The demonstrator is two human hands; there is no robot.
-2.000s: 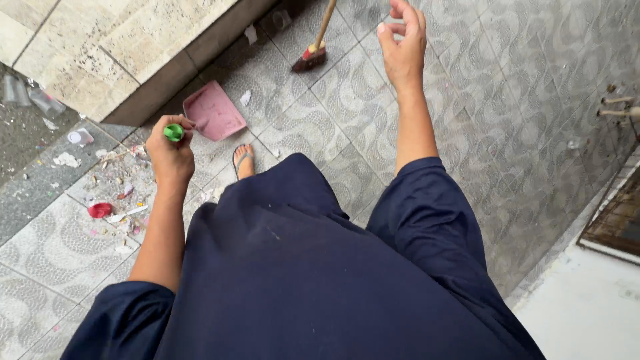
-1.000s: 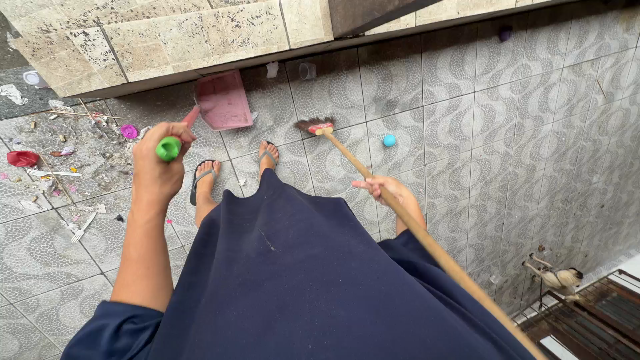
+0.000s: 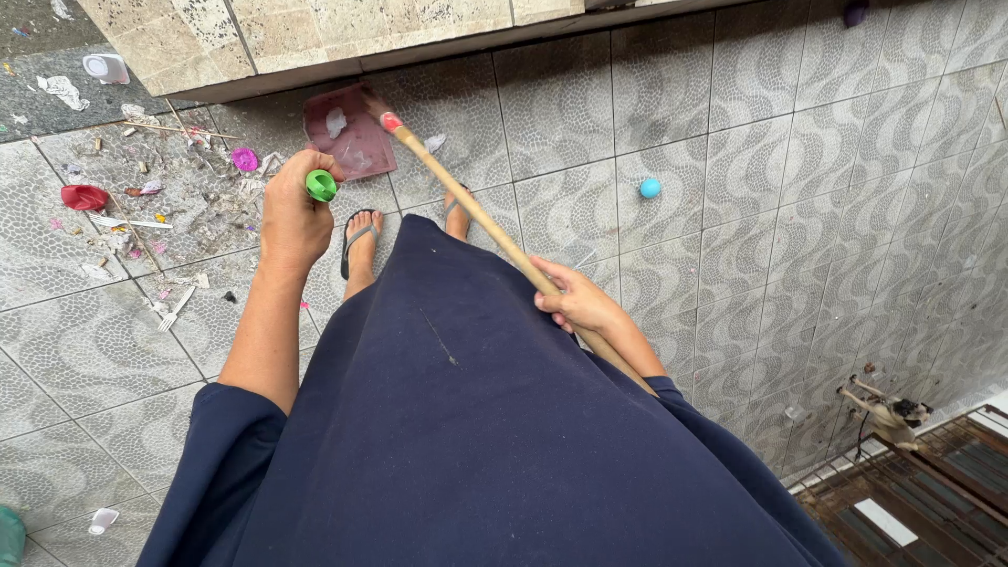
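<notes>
My left hand [image 3: 298,206] is closed around a dustpan handle with a green end [image 3: 321,186]. Its pink dustpan [image 3: 370,164] lies on the patterned tile floor against the step, with a white scrap [image 3: 335,122] in it. My right hand [image 3: 579,298] grips the wooden handle of a broom [image 3: 488,224], which slants across in front of me. The broom's head, red at the socket and blurred, is over the right part of the dustpan. Left of my left hand lies a heap of litter [image 3: 189,213] with a red deflated balloon [image 3: 83,197] and a white plastic fork [image 3: 176,309].
A stone-tiled step [image 3: 331,39] runs along the top. A light blue ball [image 3: 650,187] lies on the floor to the right. At the lower right a dog [image 3: 890,417] stands beside a metal grille [image 3: 929,488]. A plastic cup [image 3: 106,68] lies at upper left.
My right hand, open and off the broom two seconds ago, now holds its handle. The broom head has moved left from the bare tiles to the dustpan, where a white scrap now shows.
</notes>
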